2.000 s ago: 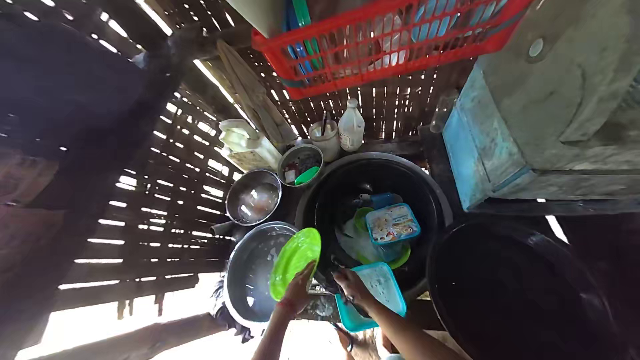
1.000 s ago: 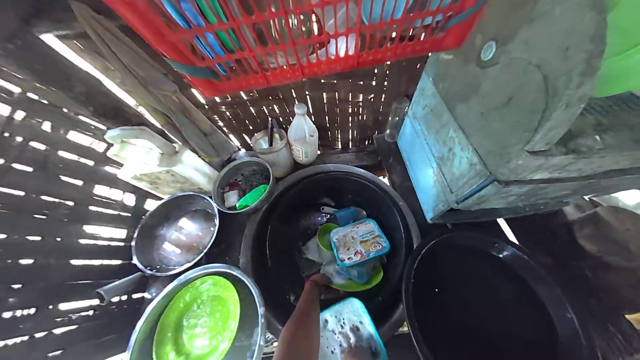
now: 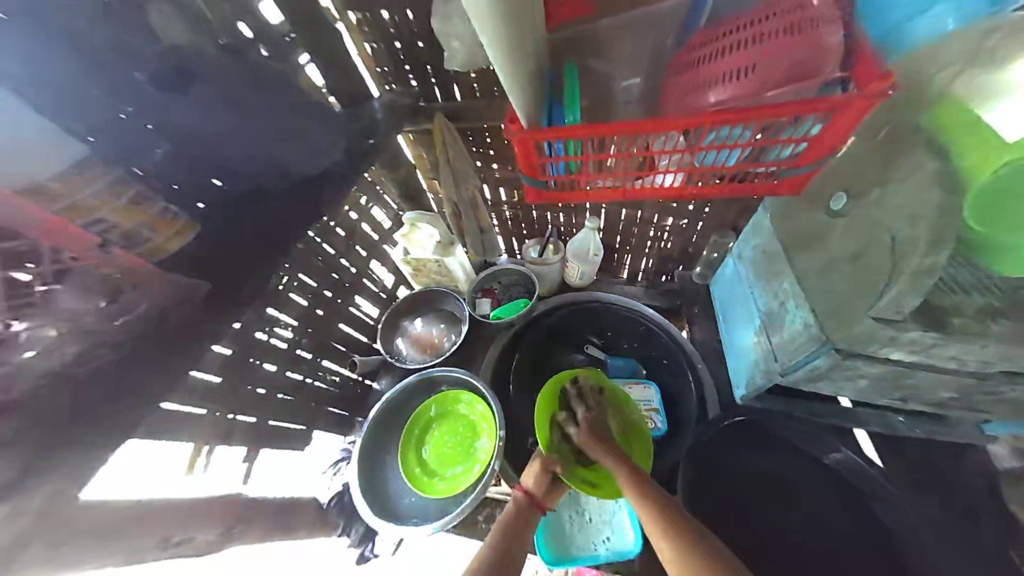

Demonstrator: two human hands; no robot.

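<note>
A lime-green plate (image 3: pixel 632 432) is tilted over the large black basin (image 3: pixel 512 352), its lower left rim in my left hand (image 3: pixel 544 478). My right hand (image 3: pixel 588 416) presses on the plate's inner face, fingers spread; whether it holds a scrubber cannot be told. Behind the plate, in the black basin, lie a blue cup with a handle (image 3: pixel 624 367) and a printed plastic tub with a blue rim (image 3: pixel 646 400). Below my hands is a turquoise plastic container (image 3: pixel 588 532) with suds. Another lime-green plate (image 3: pixel 448 444) with suds rests in the metal basin (image 3: pixel 372 480) at left.
A saucepan (image 3: pixel 424 328), a metal bowl with a green item (image 3: pixel 502 290), a tub (image 3: pixel 544 264) and a white bottle (image 3: pixel 584 254) stand behind. A red plastic crate (image 3: pixel 688 152) hangs above. At right are a dark round basin (image 3: pixel 784 496) and a pale-blue wooden structure (image 3: pixel 752 304).
My left hand has come into view gripping a green plate's rim, and my right hand is on that plate. Two seconds ago a green plate was held over the metal basin; one now lies in it.
</note>
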